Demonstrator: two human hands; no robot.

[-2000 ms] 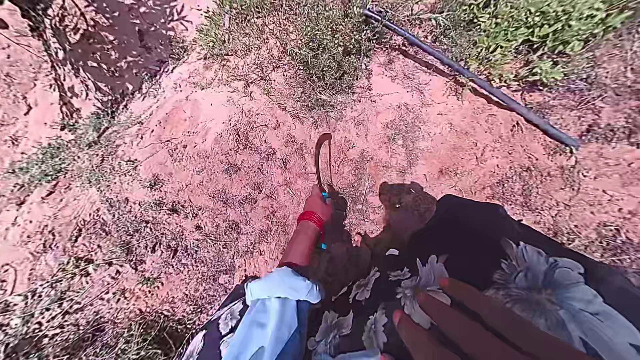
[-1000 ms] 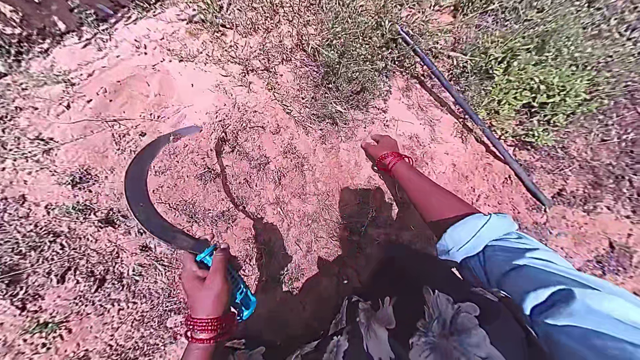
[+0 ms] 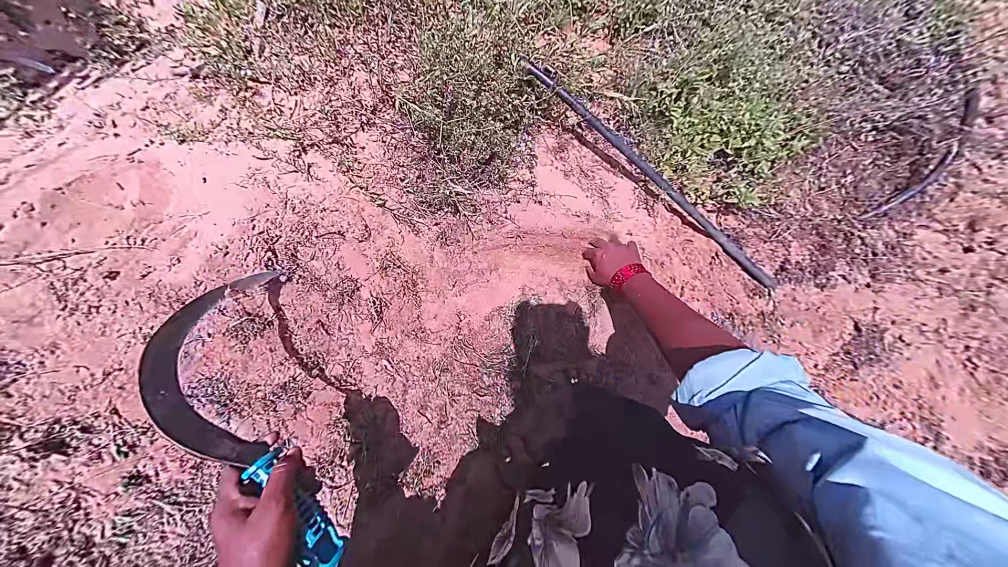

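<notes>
My left hand grips the blue patterned handle of a sickle at the lower left. Its dark curved blade arcs up and to the right, the tip over the reddish soil. My right hand, with red bangles at the wrist, is stretched out over the bare soil right of the middle. Its fingers are spread a little and hold nothing that I can see; whether they touch the ground I cannot tell. A dark pole or pipe lies slantwise to the right of this hand.
Low green plants grow behind the pole, and a drier clump stands at the upper middle. A thin dark curved hose or stick lies at the far right. Dark cloth with pale flowers covers my lap, and shadows fall on the soil.
Two seconds ago the sickle was near the middle; now it is at the lower left in my left hand. My right hand has drawn nearer the pole since one second ago.
</notes>
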